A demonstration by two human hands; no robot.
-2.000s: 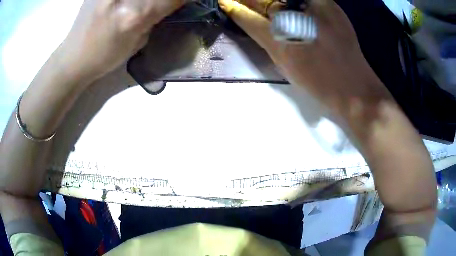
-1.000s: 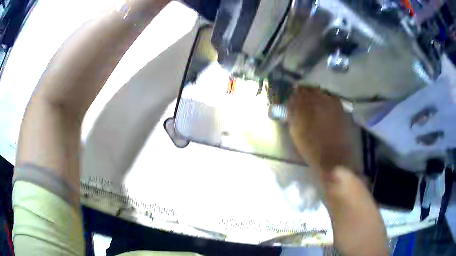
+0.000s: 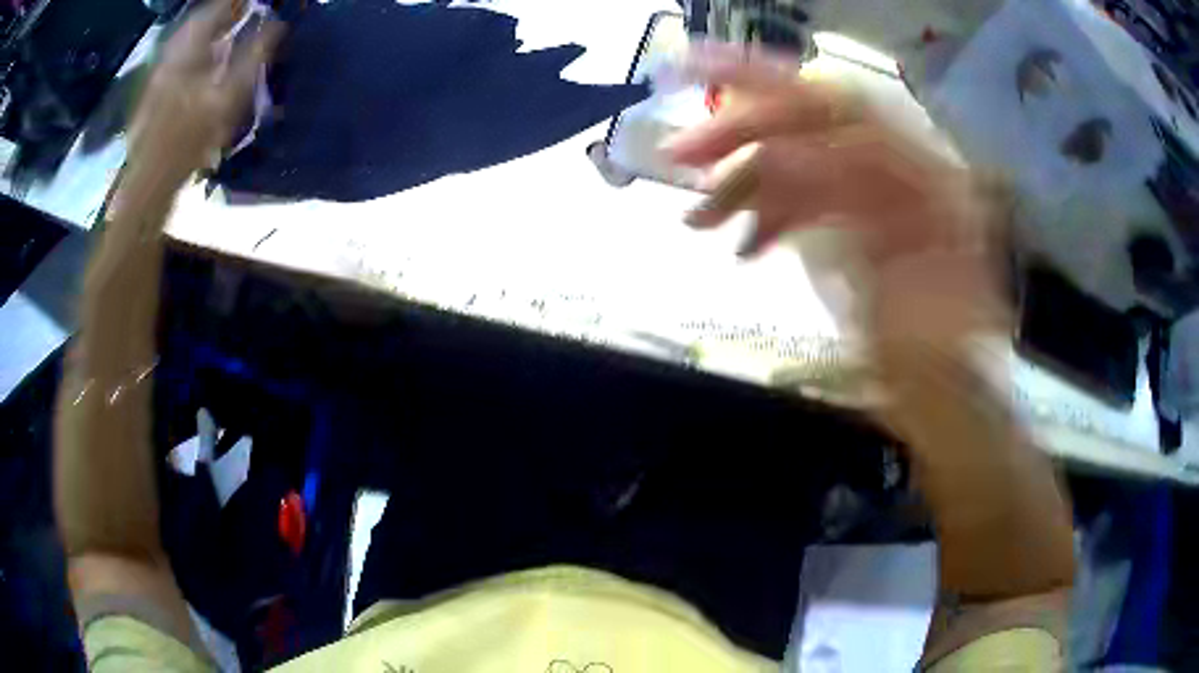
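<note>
A dark navy fabric panel (image 3: 408, 99) lies on the white table at the upper left, its pointed end reaching right to the machine bed's metal plate (image 3: 648, 142). My left hand (image 3: 217, 86) is at the panel's left edge, its fingers closed on that edge where a thin whitish strip shows; blur hides the exact grip. My right hand (image 3: 822, 164) is blurred and raised over the right side of the bed, fingers spread, holding nothing visible. It hides part of the plate and the needle area.
The pale sewing machine body (image 3: 907, 40) stands at the upper right. A flat black rectangle (image 3: 1078, 329) lies on the table at the right. The worn front table edge (image 3: 526, 316) crosses the view. A small red shape (image 3: 292, 522) shows below it at left.
The view has shifted, and the dark panel now lies at the upper left. My left hand has come into view beside it. My right hand has left the needle area and opened.
</note>
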